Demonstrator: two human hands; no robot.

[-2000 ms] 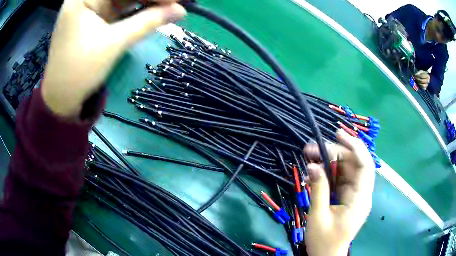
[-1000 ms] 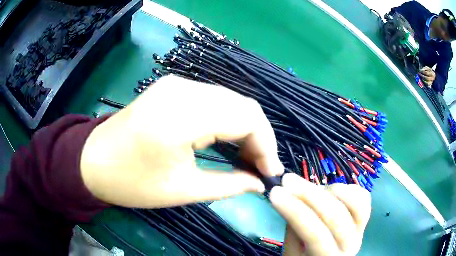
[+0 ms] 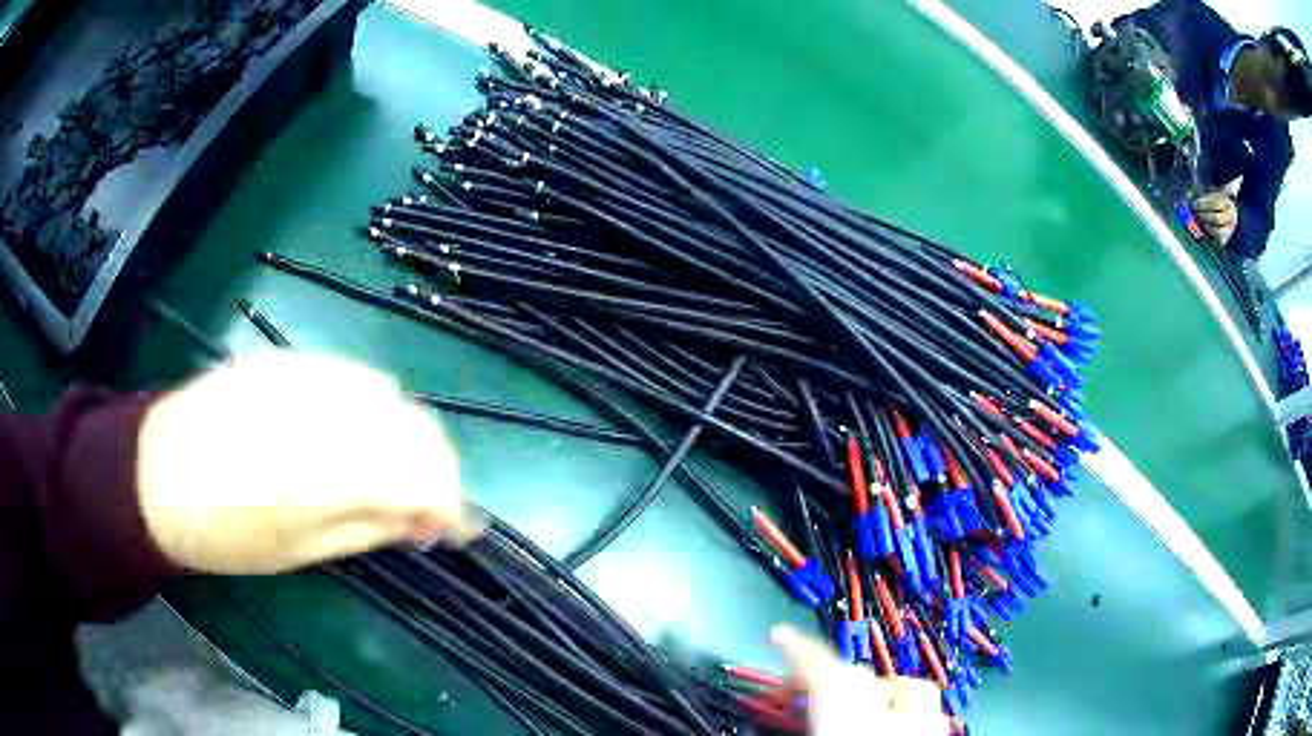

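A large pile of black cable leads [image 3: 648,259] lies fanned across the bench, with blue and red terminal ends [image 3: 921,503] at its lower right. A smaller cable pile [image 3: 533,618] lies nearer me at the lower left. My left hand [image 3: 302,467] is blurred over the upper left end of the smaller pile, its fingertips close to the cables; whether it grips one cannot be told. My right hand [image 3: 856,697] is cut off by the bottom edge, beside the red ends of the smaller pile. Its grip is hidden.
A black parts bin [image 3: 216,130] with loose small black sleeves stands at the upper left. A stray cable [image 3: 662,467] lies crosswise between the piles. A person in dark clothing [image 3: 1223,130] handles cables at the upper right, beyond the pale edge strip [image 3: 1065,137].
My hands, together at mid-bench over a small black piece a second ago, are now apart. The left moved left and the right moved down. The large pile's blue ends are more exposed.
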